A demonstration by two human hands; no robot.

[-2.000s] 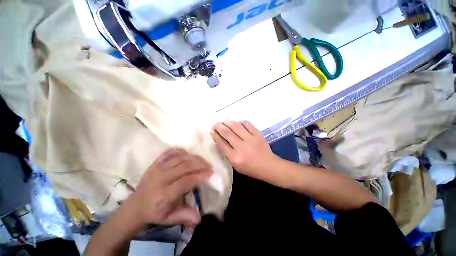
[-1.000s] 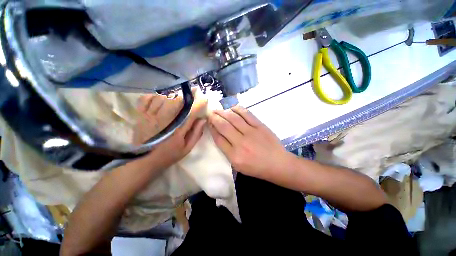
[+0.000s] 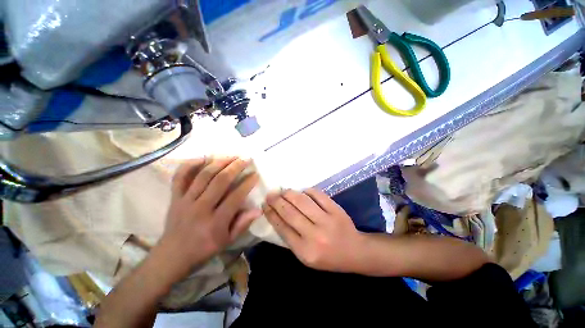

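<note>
A beige fabric piece (image 3: 83, 211) is spread left of the needle area and over the table's front edge. My left hand (image 3: 208, 208) lies on it, palm down, fingers pointing to the machine. My right hand (image 3: 311, 224) is at the fabric's right edge, its fingertips on the cloth close to my left thumb. The sewing machine head (image 3: 96, 38) is at the upper left. Its presser foot area (image 3: 234, 102) is beyond my left fingertips. Whether my fingers pinch the cloth is hidden.
Scissors (image 3: 401, 70) with yellow and green handles lie on the white table. A wooden-handled tool (image 3: 545, 13) is at the far right. A ruler-like strip (image 3: 449, 122) edges the table. Beige cloth (image 3: 500, 154) is heaped right of it. A curved shiny bar (image 3: 96, 179) hangs at the left.
Both hands have moved back from the needle area towards the table's front edge, with the fabric's right edge. The view has shifted, so the machine head appears further left.
</note>
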